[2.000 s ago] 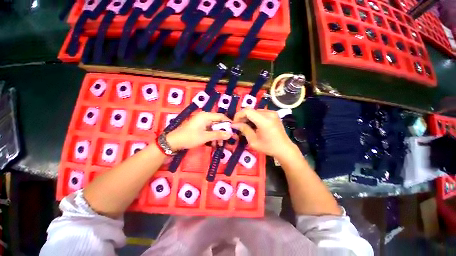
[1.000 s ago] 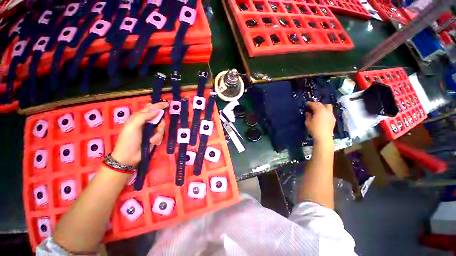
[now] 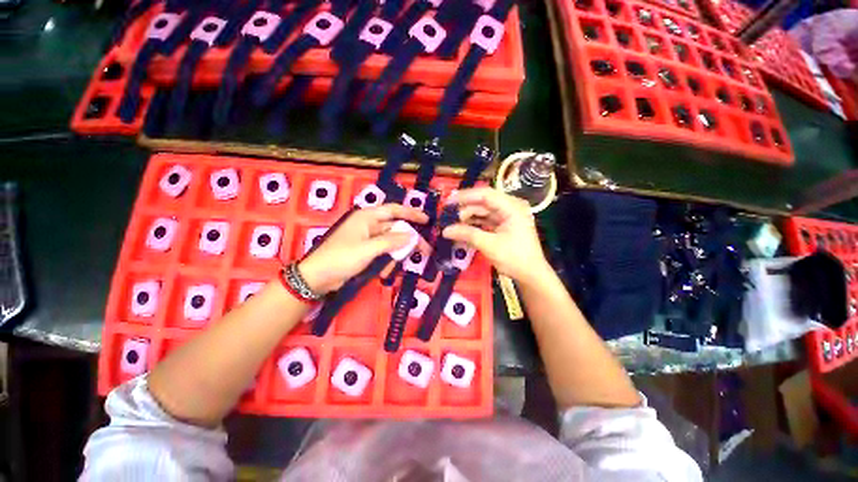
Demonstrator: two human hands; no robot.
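Observation:
The red-orange working tray (image 3: pixel 202 268) lies under my hands, with pale square watch heads (image 3: pixel 297 368) in its pockets. My left hand (image 3: pixel 362 247) holds a watch head (image 3: pixel 403 241) between thumb and fingers, with a dark strap (image 3: pixel 343 294) running from it down to the left. My right hand (image 3: pixel 494 235) is just to the right, fingertips closed on a dark strap half whose outline is partly hidden by the fingers. Strapped watches (image 3: pixel 412 259) lie across the tray's right columns, under and beside both hands.
Stacked trays (image 3: pixel 508 80) with strapped watches stand behind. A silver pot (image 3: pixel 534 174) in a cream ring sits at the tray's upper right. Dark strap piles (image 3: pixel 621 264) lie to the right. A tray of dark parts (image 3: pixel 602 94) is at upper right, and a black open box (image 3: pixel 820 284) at far right.
My right hand has moved left from the strap pile to beside my left hand and now holds a dark strap half. My left hand still holds the watch. The view has swung back left.

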